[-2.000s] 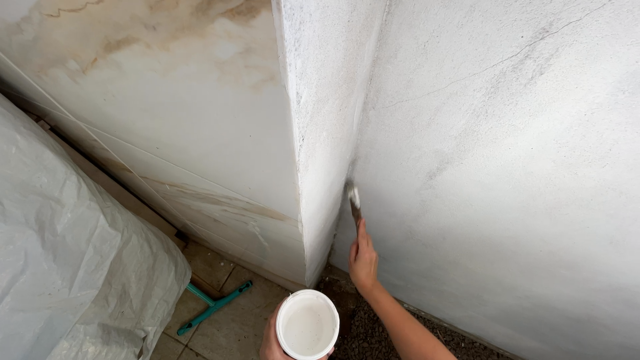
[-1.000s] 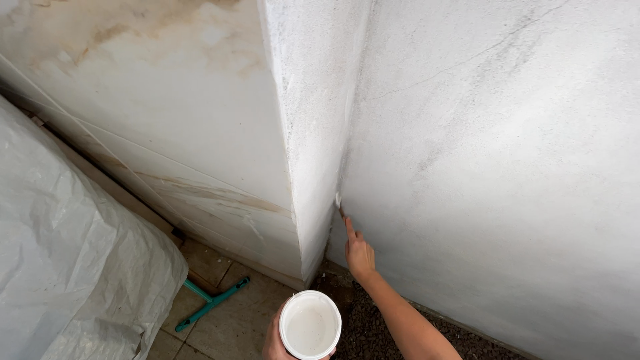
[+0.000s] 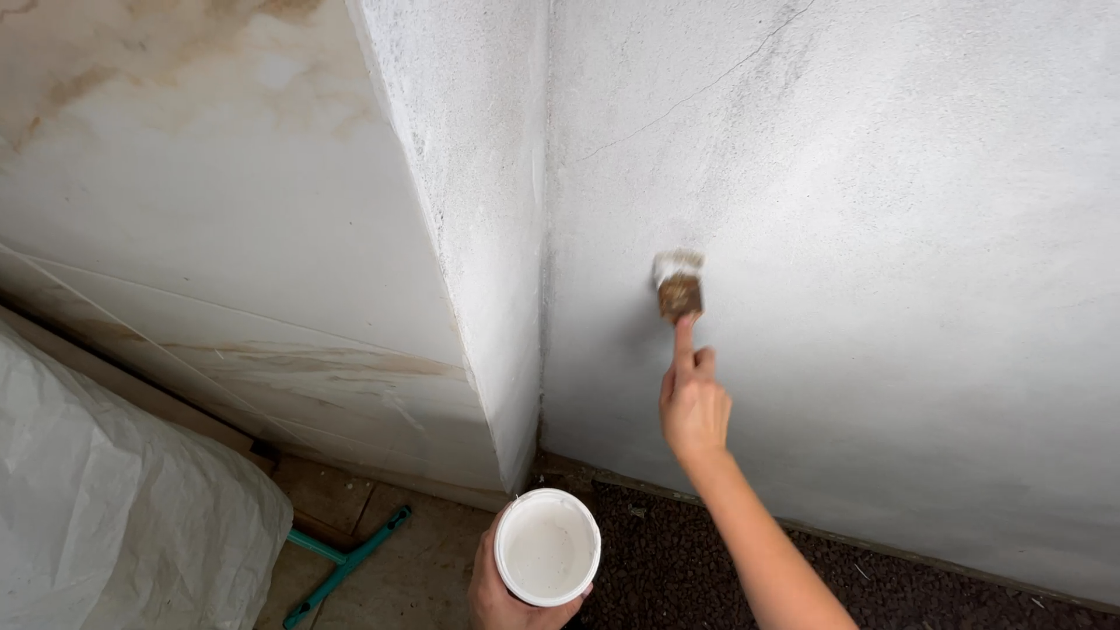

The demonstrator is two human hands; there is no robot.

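My right hand point(image 3: 696, 407) grips a flat paintbrush point(image 3: 680, 287) with white-coated bristles, its index finger stretched along the brush. The bristles are at the white plastered wall point(image 3: 857, 289), right of the inner corner; the brush is slightly blurred. Below, at the bottom centre, my left hand point(image 3: 512, 577) holds a white round tub point(image 3: 548, 548) upright by its side. White paint or a similar coating shows inside the tub. Part of the left hand is hidden behind the tub.
A narrow white wall return point(image 3: 481, 219) meets marble-look wall panels point(image 3: 219, 201) on the left. Whitish plastic sheeting point(image 3: 114, 490) covers something at lower left, beside a teal metal or plastic foot point(image 3: 350, 564) on floor tiles point(image 3: 411, 542). Dark gravel point(image 3: 656, 560) lies along the wall's base.
My right hand and the brush have moved from the inner corner out to the right, onto the wall's face. My left hand still holds the tub low in the view.
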